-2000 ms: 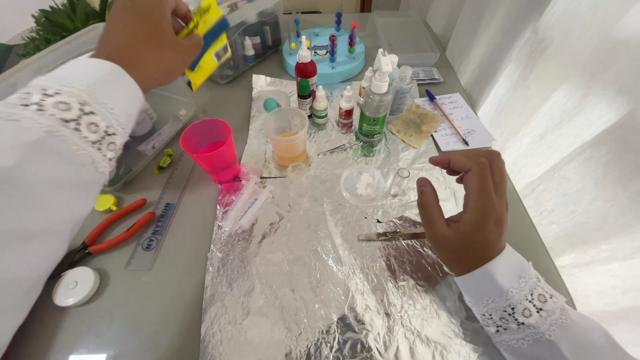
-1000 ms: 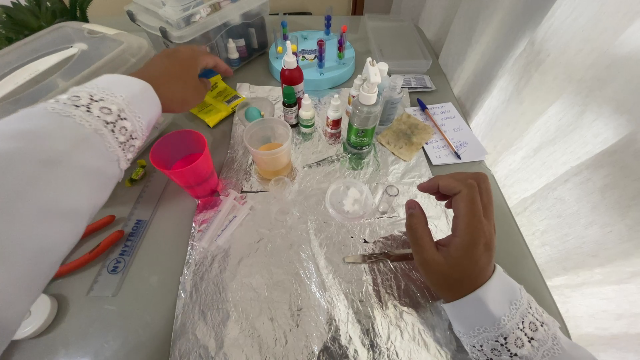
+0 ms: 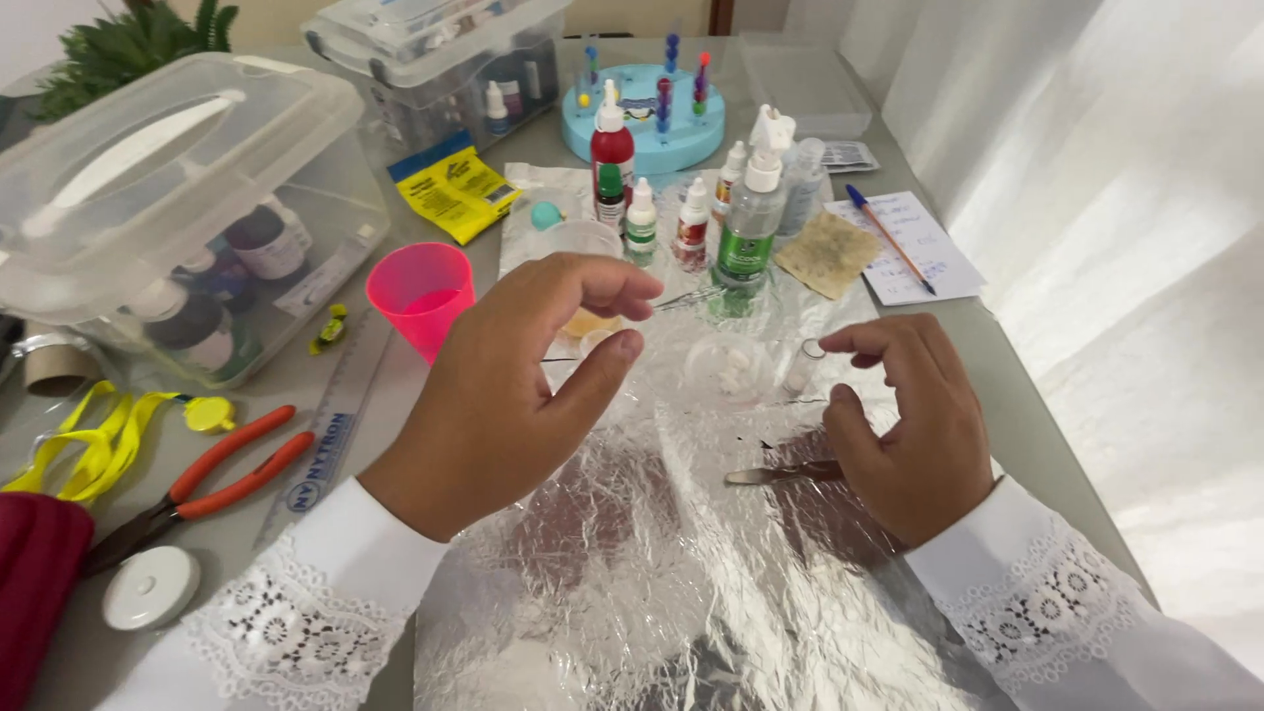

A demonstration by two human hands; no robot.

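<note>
My left hand [image 3: 528, 380] hovers over the aluminium foil [image 3: 592, 592], thumb and fingers apart, holding nothing; it partly hides a plastic cup [image 3: 578, 237]. Over the foil's right side is my right hand [image 3: 913, 425], its fingers curved and apart with nothing between them. Near its fingertips stands a small clear glass vial [image 3: 803, 370]. A clear dish with white pieces [image 3: 731, 370] lies between the hands. A small metal spatula [image 3: 765, 476] reaches out from below my right hand. Metal tweezers [image 3: 691, 296] rest by the green-labelled pump bottle [image 3: 746, 242]. The pink cup [image 3: 423, 296] stands left of my left hand.
Dropper bottles [image 3: 641, 225] and a red bottle [image 3: 611, 148] stand behind. At left are a lidded plastic box [image 3: 197, 217], a yellow packet [image 3: 454, 188], orange-handled pliers [image 3: 237, 464], a ruler [image 3: 326, 434] and a white lid [image 3: 150, 589]. A pen [image 3: 889, 237] lies on paper at right.
My left hand held the yellow packet up at the upper left; the packet now lies on the table beside the box, and the hand has come back over the foil. My right hand has stayed near the vial.
</note>
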